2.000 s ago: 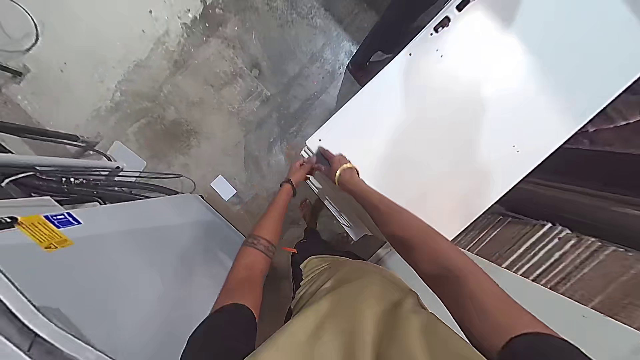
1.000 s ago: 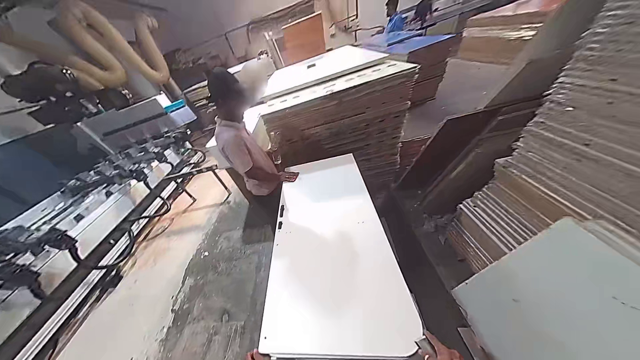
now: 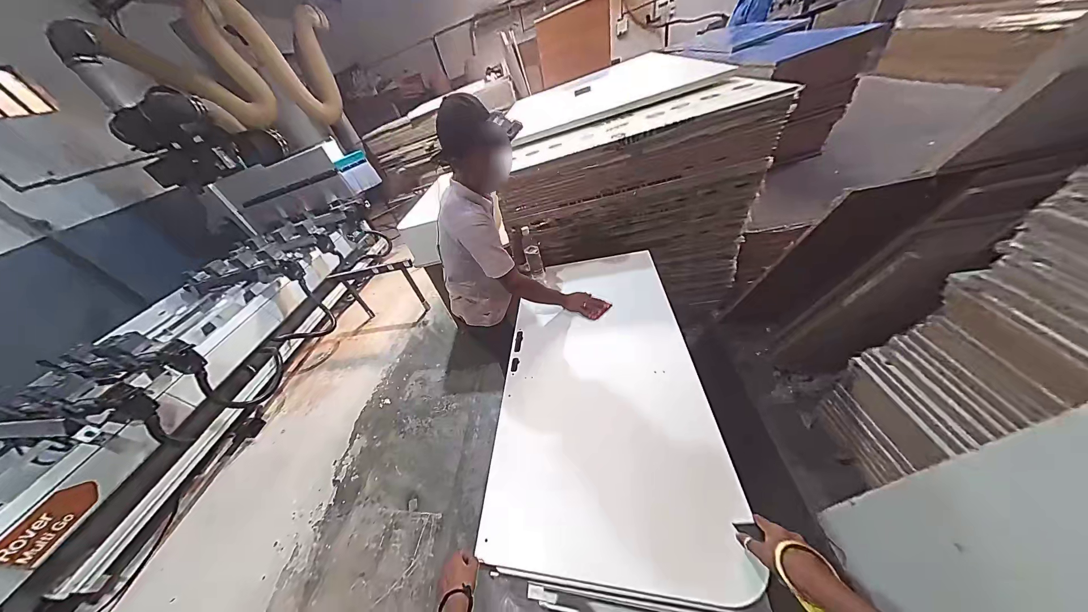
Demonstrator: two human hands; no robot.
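Observation:
A long white panel lies flat on top of other panels, stretching away from me. My left hand is at its near left corner, fingers curled against the edge. At the near right corner, beside a dark notch in the panel, my right hand touches the edge; a small dark object appears by its fingers, too unclear to name. Two dark cutouts mark the panel's left edge. A co-worker in a cap stands at the far left side, one hand holding a red item on the panel.
Stacked boards rise behind the far end. More stacked panels and a pale panel stand on the right. A long woodworking machine runs along the left, with a metal-legged table near it. Concrete floor lies between.
The view has swung up from my feet to the room. My hands, close together at one corner two seconds ago, are now apart at the two near corners. The co-worker's hand has moved further onto the panel.

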